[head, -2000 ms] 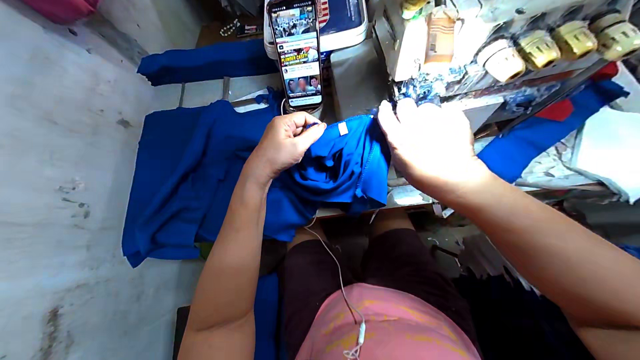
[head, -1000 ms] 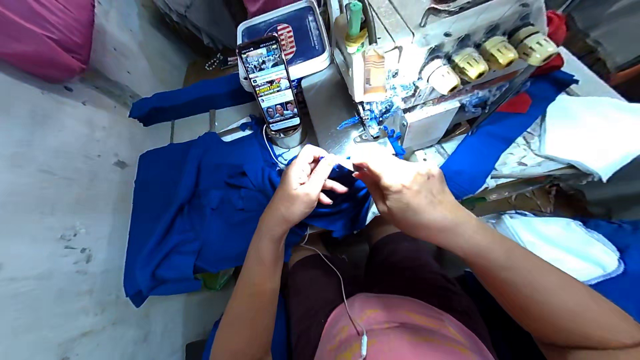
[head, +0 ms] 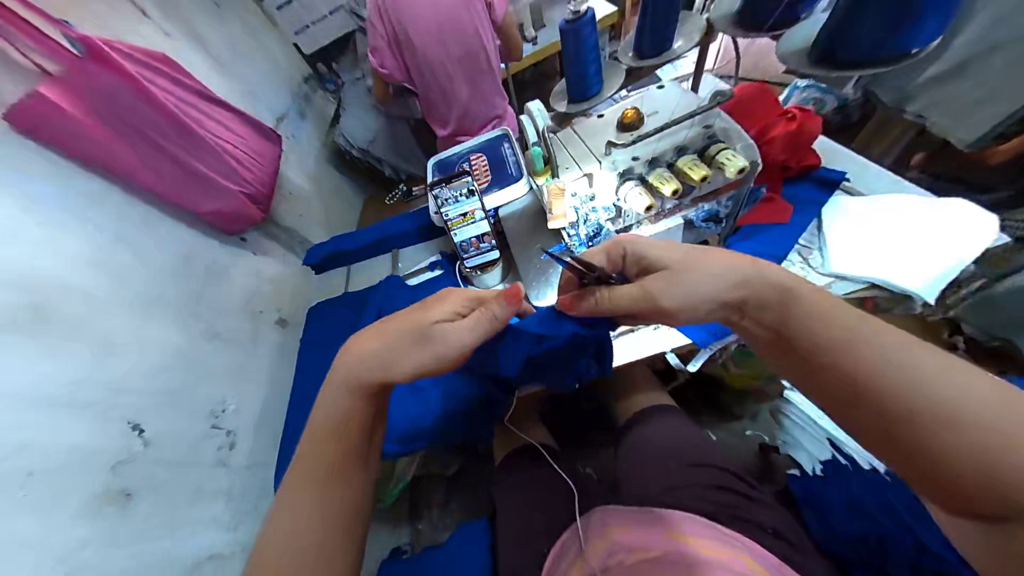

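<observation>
Blue fabric is stretched between my two hands in front of the sewing machine. My left hand pinches its upper edge between thumb and fingers. In my right hand are small dark thread snips, their points toward the upper left, and the thumb and fingertips of that hand also touch the fabric. Behind my hands stands the overlock sewing machine with its lamp lit. More blue fabric lies on the table at the left.
A phone leans against a lidded plastic container. Blue thread cones stand behind the machine. Red cloth and white cloth lie at the right. A pink bag hangs on the left wall. A person in pink is beyond the table.
The dark snips now show in my right hand; the earlier frames do not plainly show them. The view has tilted up, bringing the thread cones and the other person into sight.
</observation>
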